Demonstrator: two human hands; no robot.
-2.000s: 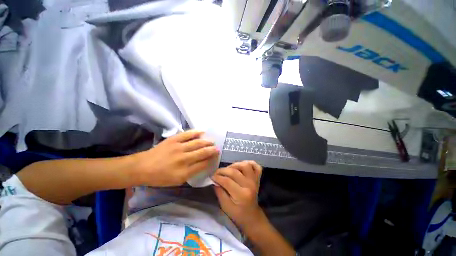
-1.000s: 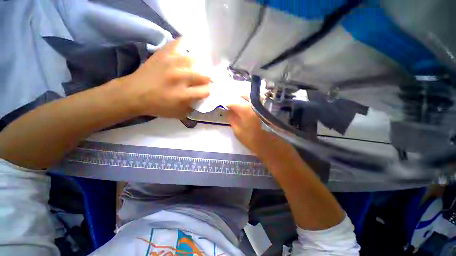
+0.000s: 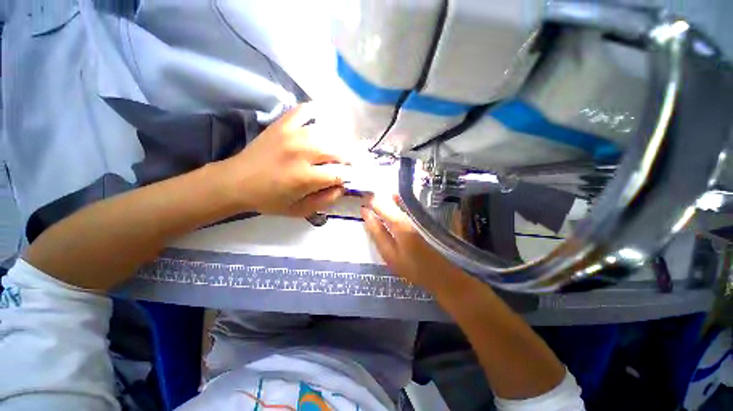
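Observation:
The light grey garment panel [image 3: 173, 76] spreads from the upper left to the sewing machine's needle area, where glare washes it out. My left hand [image 3: 281, 168] lies over the panel, its fingers bent on the cloth just left of the needle area. My right hand [image 3: 402, 241] is close beside it, fingertips at the panel's near edge, below the head of the industrial sewing machine [image 3: 474, 72]. The needle and presser foot cannot be made out. A dark grey panel [image 3: 181, 132] shows under the light one.
A large shiny curved guard [image 3: 655, 152] fills the right side. Behind it are small dark grey cut pieces [image 3: 540, 210] and snips [image 3: 663, 274]. The table-edge ruler [image 3: 281, 279] runs along the front edge. Blue plastic [image 3: 173, 345] shows below the table.
From the table's front edge, both hands and the light panel's edge have moved up to the needle area. The view has moved closer, so the machine looks larger and hides the curved dark piece partly.

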